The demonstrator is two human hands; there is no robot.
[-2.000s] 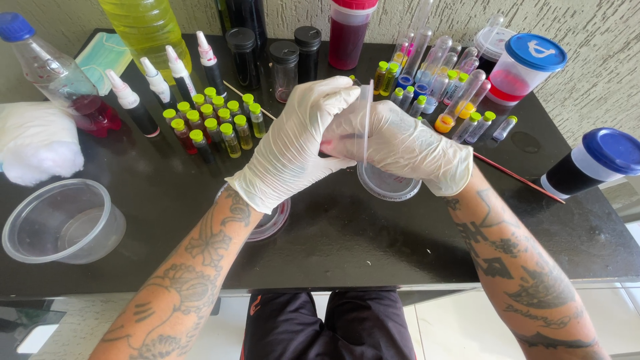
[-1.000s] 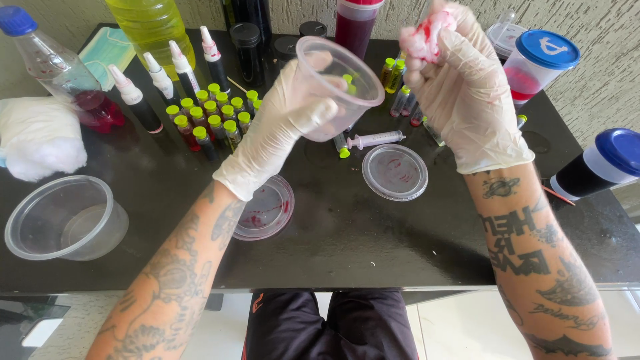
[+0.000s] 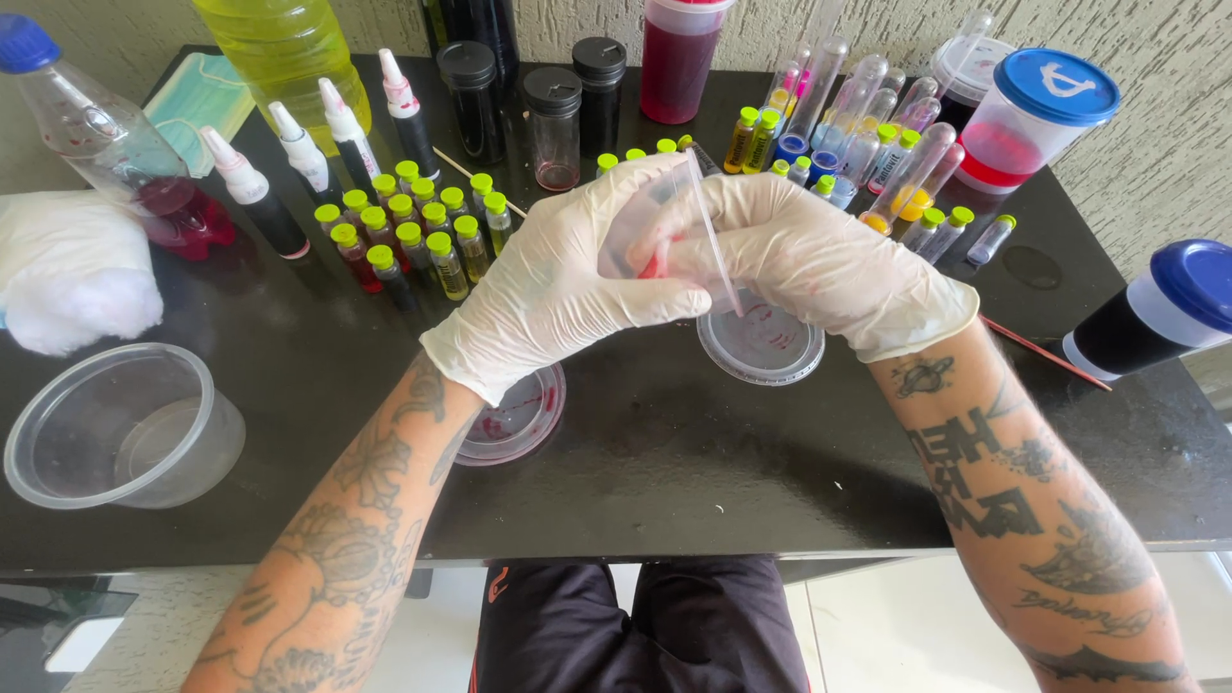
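Observation:
My left hand, in a whitish glove, grips a clear plastic cup tilted so its rim faces right. The gloved fingers of my right hand reach into the cup, holding a red-stained wad that shows mostly through the wall; it looks like cotton. Under my right hand lies a clear plastic lid with red smears. Another red-marked lid sits below my left wrist. To the far left stands a larger clear plastic tub, with nothing seen inside.
Green-capped vials stand in a group left of my hands, near dropper-tipped bottles. Behind are black-capped jars and a cup of dark red liquid. Test tubes, a blue-lidded cup and a tilted cup are at right; cotton is left.
One second ago my hands were apart, the wad raised in my right. Now the right hand is back at the cup with its fingers inside, and the cup's rim has turned to the right.

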